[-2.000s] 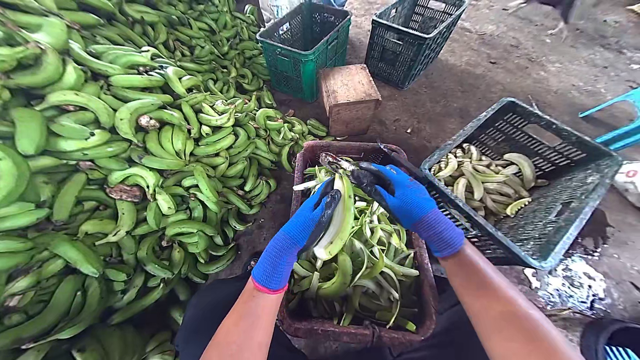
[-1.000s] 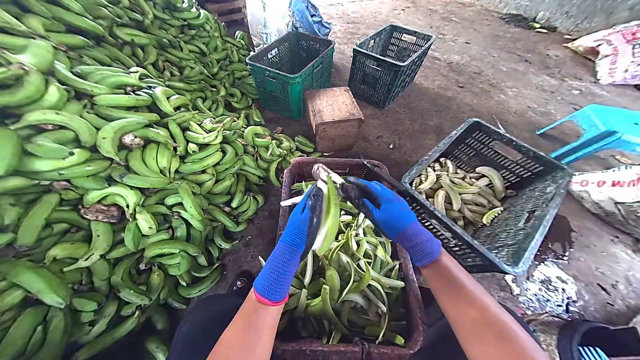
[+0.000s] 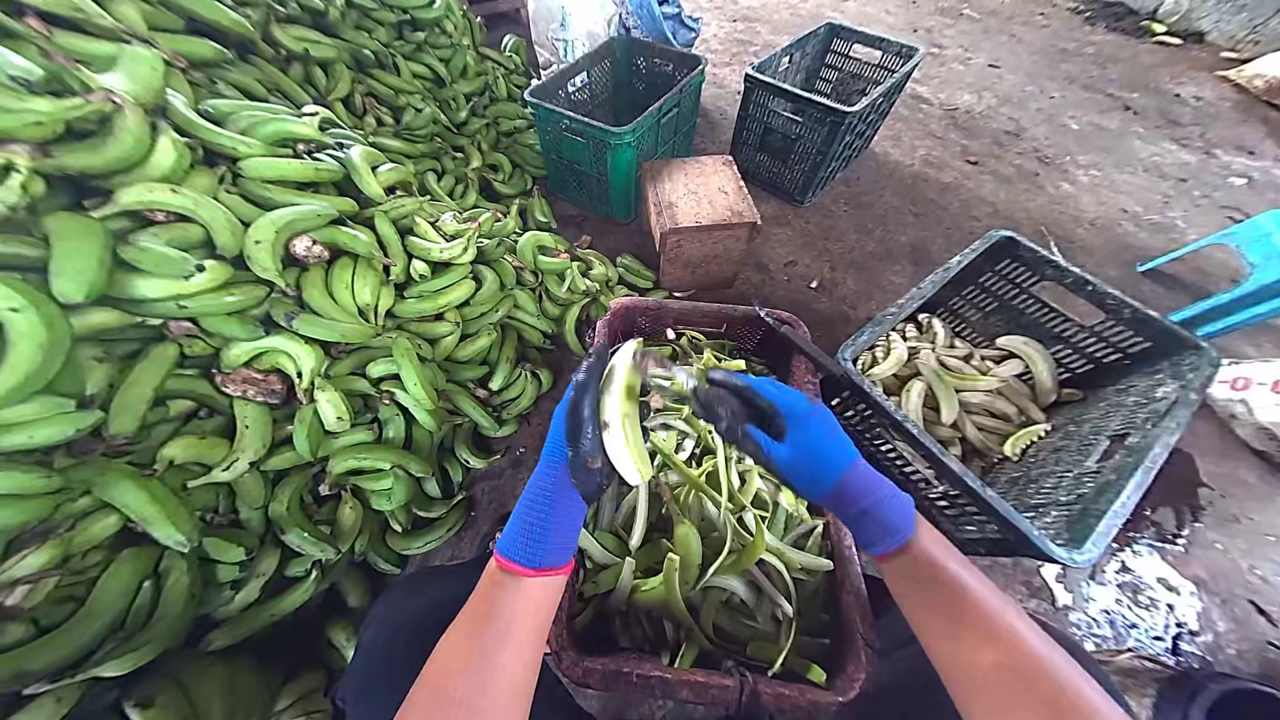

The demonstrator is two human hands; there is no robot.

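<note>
Both hands wear blue knitted gloves with black coated palms and fingers. My left hand holds a partly peeled green plantain upright, its pale flesh facing the camera. Just right of it, my right hand has its fingers curled near a blurred thing by the plantain's upper end; whether that is a tool or peel I cannot tell. Below both hands stands a dark red plastic crate full of green plantain peels.
A heap of green plantains fills the left. At right, a dark crate holds peeled plantains. Ahead are a wooden block, a green crate and a black crate. A blue plastic stool stands far right.
The plantain, tilted between both hands earlier, now stands more upright in my left hand with more pale flesh showing. My right hand has moved away from it a little.
</note>
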